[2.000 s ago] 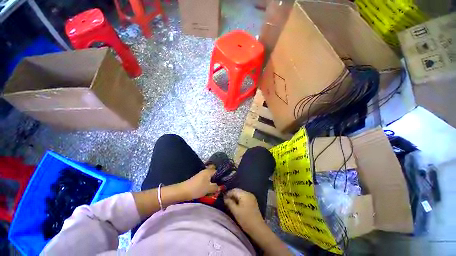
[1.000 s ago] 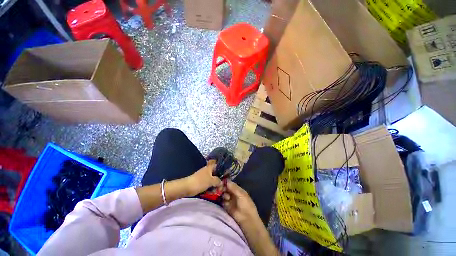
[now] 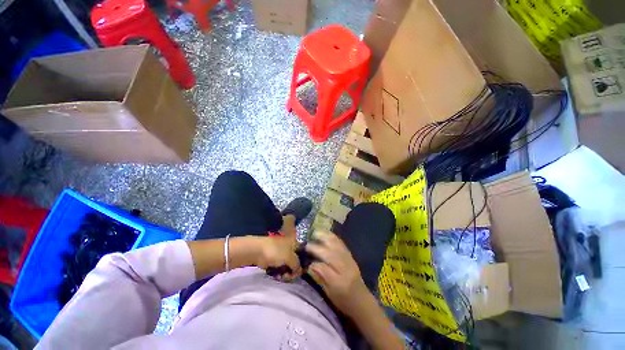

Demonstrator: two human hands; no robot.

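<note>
My left hand point(image 3: 279, 253) and my right hand point(image 3: 334, 262) are close together over my lap. A small dark bundle, seemingly coiled black cable point(image 3: 303, 256), lies between them, mostly hidden by the fingers. My left hand is closed on it. My right hand's fingers are bent at its other side; whether they grip it I cannot tell. A small bit of red shows beside my left hand. More black cables point(image 3: 504, 116) hang over the edge of a large carton at the right.
A blue tote point(image 3: 42, 256) with dark pieces stands at the left. A yellow-sided carton point(image 3: 409, 256) with plastic bags point(image 3: 458, 263) is by my right knee. A red stool point(image 3: 334, 51), a wooden pallet point(image 3: 337, 198) and an open carton point(image 3: 82, 119) stand ahead.
The dark bundle has moved from between my knees down toward my lap, and my hands now cover it more. My right hand is raised slightly, and less red shows.
</note>
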